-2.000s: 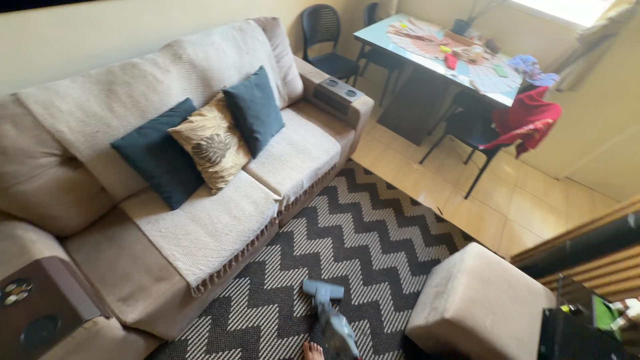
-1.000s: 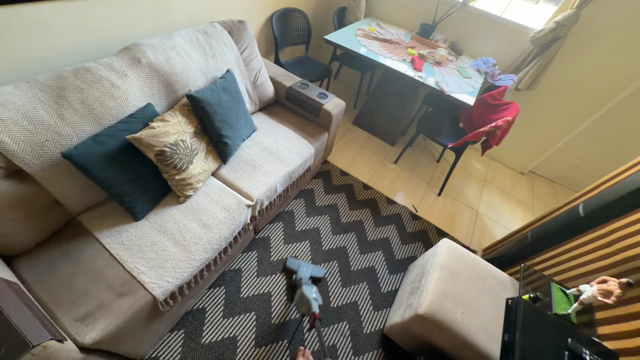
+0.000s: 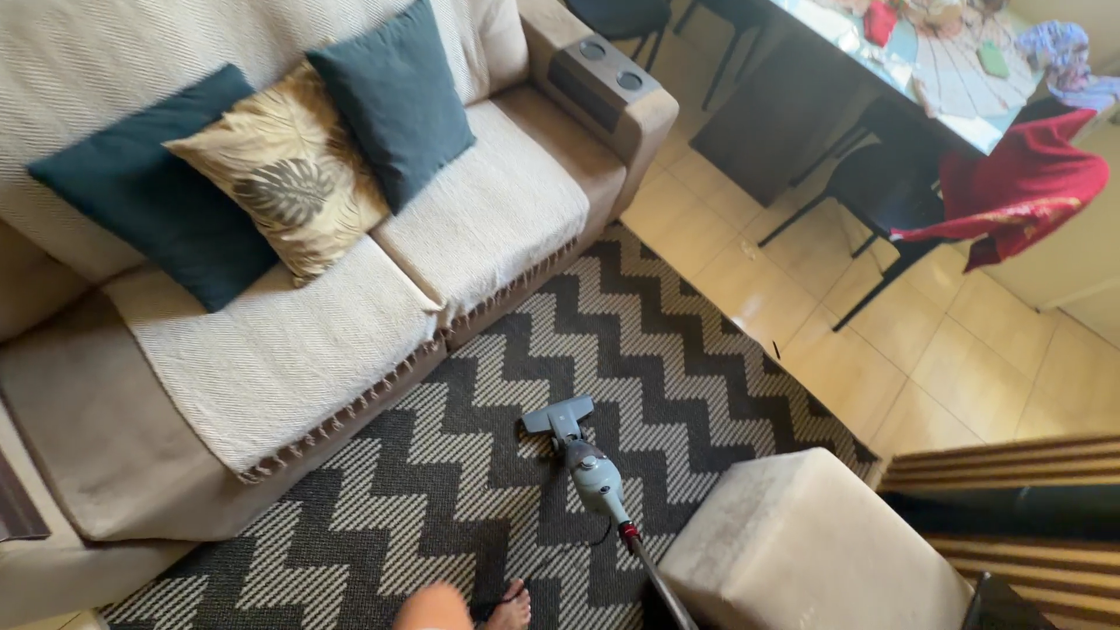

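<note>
Neither of my hands is in view. A grey-blue upright stick vacuum cleaner stands tilted on the rug, its floor nozzle resting flat on the dark and light zigzag rug. Its metal tube has a red collar at the top of the body and leaves the frame at the bottom, so its grip is hidden. A thin dark cord shows beside the body. My bare foot is on the rug at the bottom edge, with a blurred patch of skin, probably a knee, left of it.
A brown sofa with a fringed cream throw and several cushions runs along the left. A beige ottoman stands right of the vacuum. Beyond the tiled floor are a cluttered table and a black chair holding red cloth.
The vacuum's tube now slants toward the lower right, beside the ottoman; a second ago it pointed nearly straight down the frame. The fingers seen at the bottom edge then are out of view. The view has tilted downward.
</note>
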